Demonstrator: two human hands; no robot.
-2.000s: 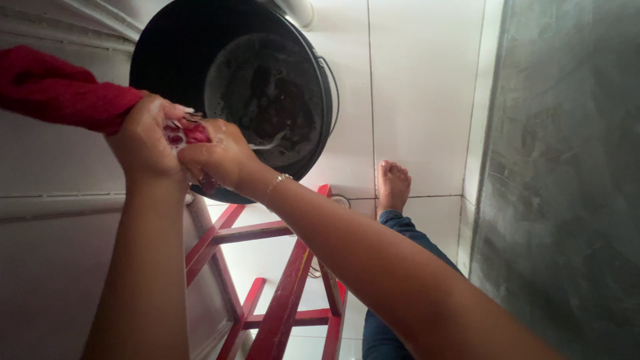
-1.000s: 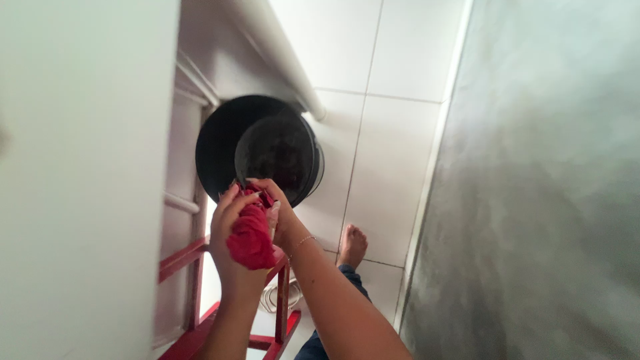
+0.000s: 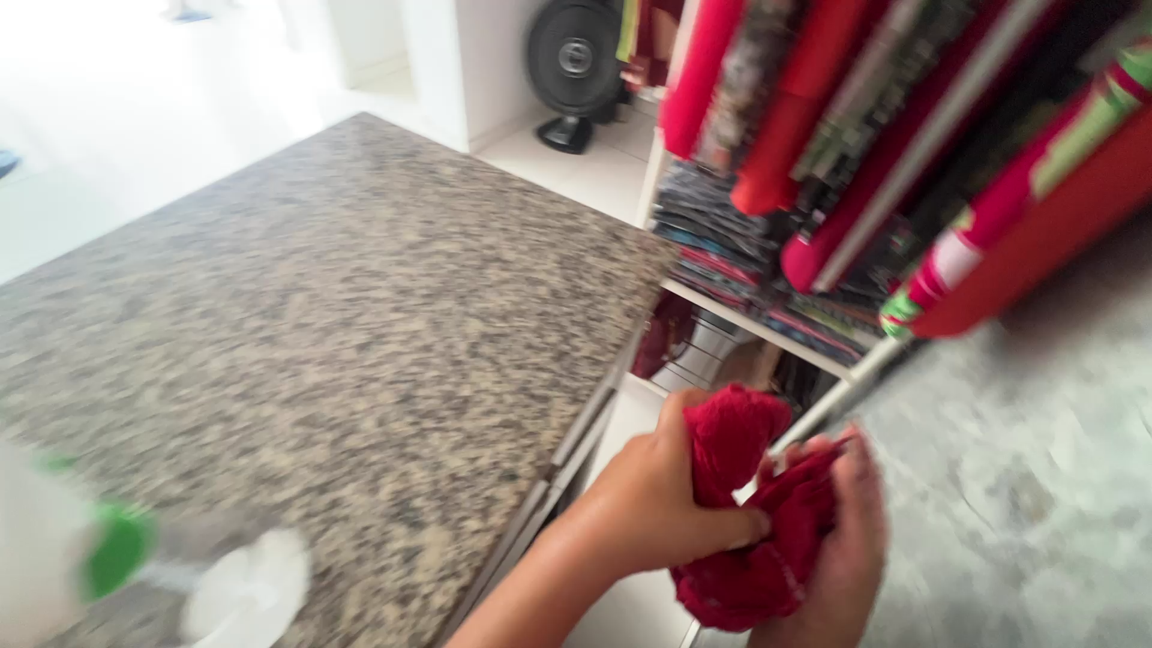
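Observation:
A bunched red cloth (image 3: 733,441) is held between my two hands at the lower right, beside the edge of a speckled granite countertop (image 3: 360,315). My left hand (image 3: 661,504) grips it from the left, thumb pressed across its middle. On the other side my right hand (image 3: 850,540) wraps the lower part of the cloth, its fingers curled at the top. Both hands are slightly blurred, and part of the cloth is hidden by the fingers.
Rolls of red and patterned fabric (image 3: 801,99) lean over shelves of folded cloth (image 3: 720,225) at the upper right. A black fan (image 3: 574,58) stands on the floor beyond. A blurred white object (image 3: 247,589) and green part (image 3: 117,549) are at lower left. A grey wall (image 3: 1017,477) rises at right.
The view has swung from the black bucket, red wooden frame and tiled floor to the countertop and fabrics. My hands still hold the red cloth, now away from the bucket.

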